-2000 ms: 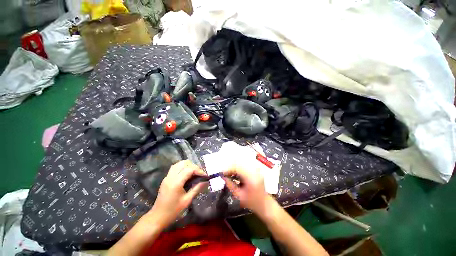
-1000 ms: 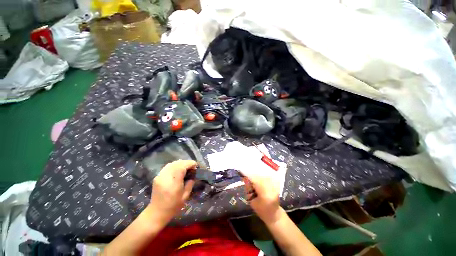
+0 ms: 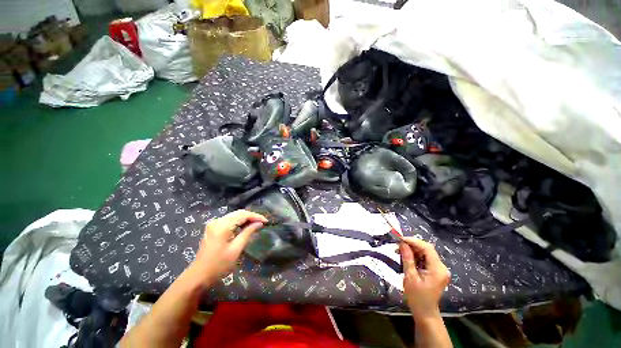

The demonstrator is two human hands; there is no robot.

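Observation:
A grey bag [image 3: 276, 241] lies at the table's front, its face not visible. My left hand [image 3: 228, 245] pinches the black strap at the bag's upper edge, thumb and finger together. The black strap [image 3: 347, 233] stretches to the right across white paper [image 3: 340, 246]. My right hand [image 3: 423, 268] holds the strap's far part near a small dark piece, perhaps a buckle. A second strap length curves below the first. A small red thing shows by my right fingertips; whether I hold it is unclear.
Several grey cartoon bags [image 3: 286, 160] lie mid-table behind my hands. A large white sack [image 3: 524, 75] with black bags fills the right. A floor sack [image 3: 41, 265] stands at lower left, a cardboard box [image 3: 228, 46] beyond the table.
My hands have moved apart, and the strap is now stretched between them over the paper. The view has turned left, so the table and bags appear further right.

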